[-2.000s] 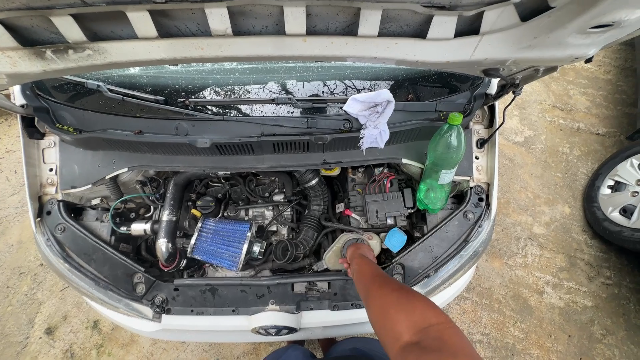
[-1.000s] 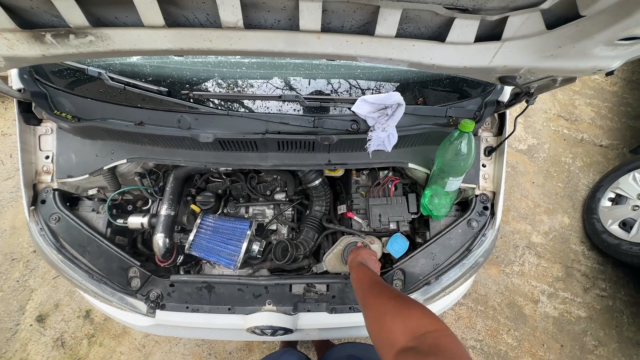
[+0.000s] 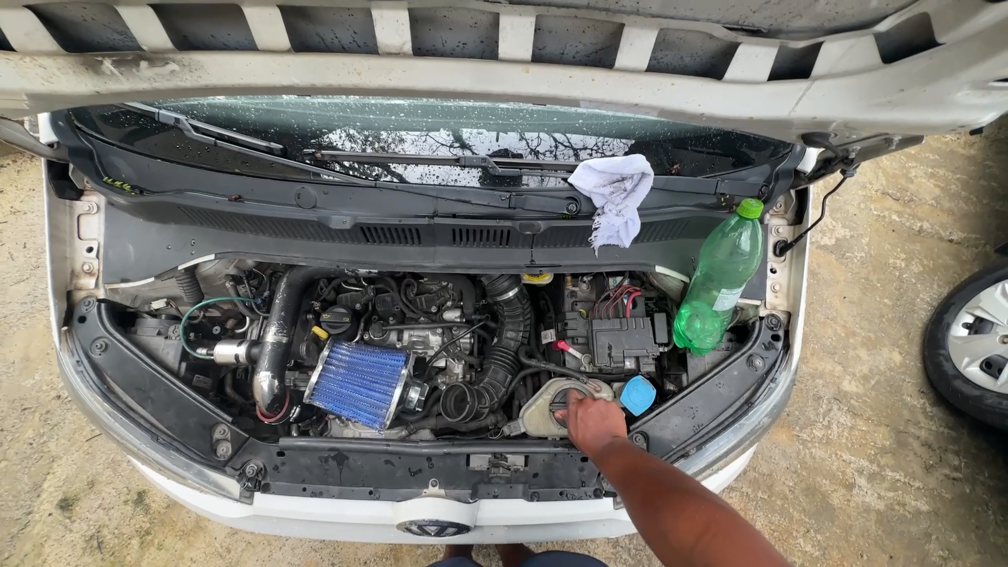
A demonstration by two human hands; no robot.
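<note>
My right hand (image 3: 594,421) reaches into the engine bay from the lower right, its fingers on the dark cap (image 3: 561,403) of the coolant expansion tank (image 3: 535,413). The hand partly hides cap and tank. Just right of them is a blue washer-fluid cap (image 3: 638,394). Behind sits the battery (image 3: 626,342) with red wires. A green plastic bottle (image 3: 718,276) with a green cap leans at the right side of the bay. A white cloth (image 3: 616,193) hangs over the black cowl. My left hand is out of view.
A blue cone air filter (image 3: 358,384) and a metal intake pipe (image 3: 276,339) lie left of the tank. The raised hood (image 3: 441,67) spans the top. The front crossmember (image 3: 378,472) runs along the near edge. A wheel (image 3: 976,339) lies on the ground at right.
My right hand stays at the tank's cap, with its wrist and fingers slightly turned. The bottle and the cloth have kept their places.
</note>
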